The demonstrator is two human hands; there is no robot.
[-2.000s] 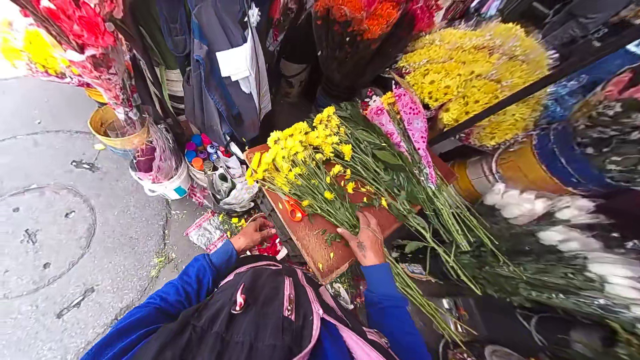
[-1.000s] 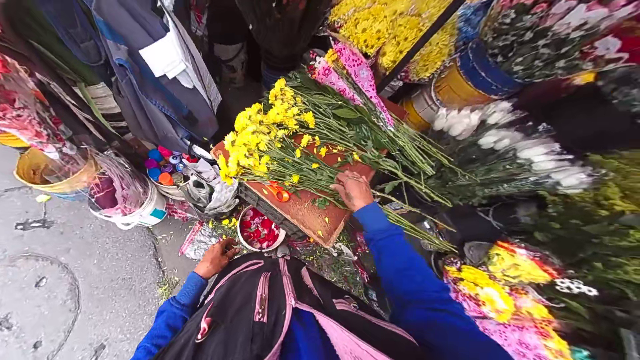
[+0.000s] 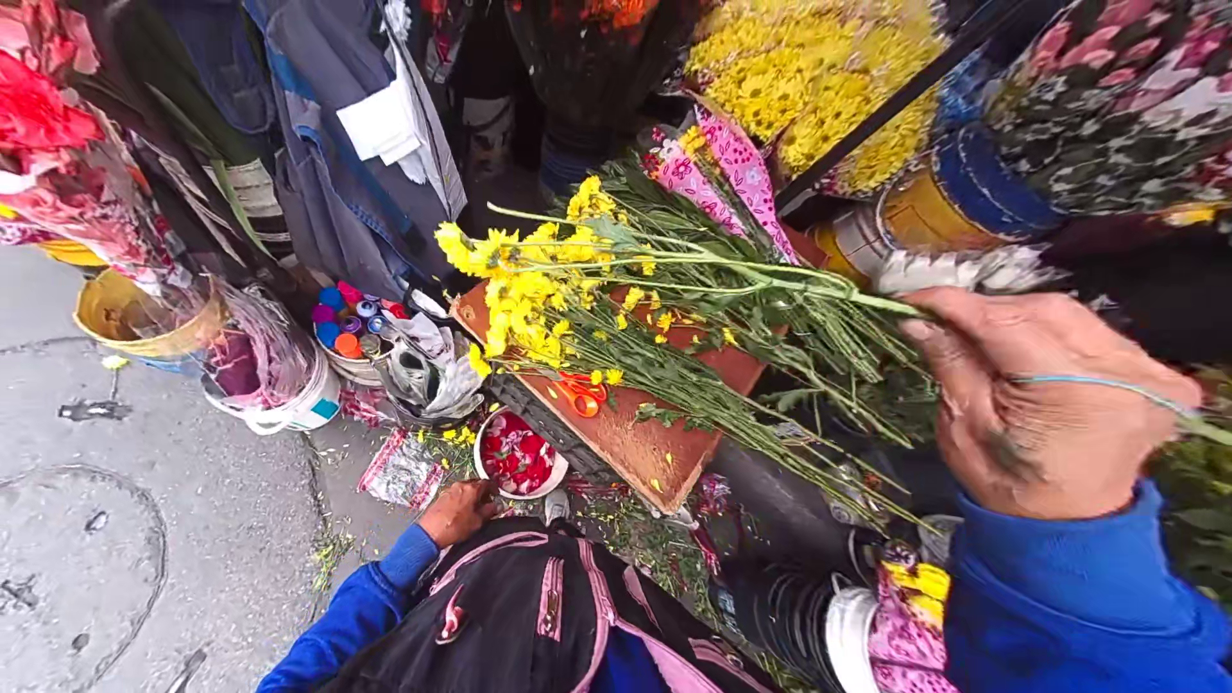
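Observation:
My right hand (image 3: 1044, 404) is raised at the right, its fingers closed round the green stem of a yellow flower spray (image 3: 760, 274) whose blooms reach left over the board. Below it, more cut yellow flowers (image 3: 529, 308) lie with their stems across a reddish-brown board (image 3: 664, 452). Orange-handled scissors (image 3: 582, 395) rest on the board beside the blooms. Near my lap is my left hand (image 3: 460, 513), close to a white bowl of red petals (image 3: 520, 452); its fingers are partly hidden, and whether it holds anything is unclear. A pink patterned wrapper (image 3: 736, 164) lies behind the stems.
Buckets (image 3: 144, 313) with wrapped flowers stand at the left on the pavement, near a container of colourful caps (image 3: 354, 322). Yellow daisies (image 3: 828, 77) and a blue-and-yellow bucket (image 3: 972, 192) are at the upper right. Jackets (image 3: 356, 125) hang behind. Wrapped flowers (image 3: 910, 616) stand low at the right.
My right hand has risen from the stems on the board and moved right, and now holds a spray up. My left hand stays low by the petal bowl.

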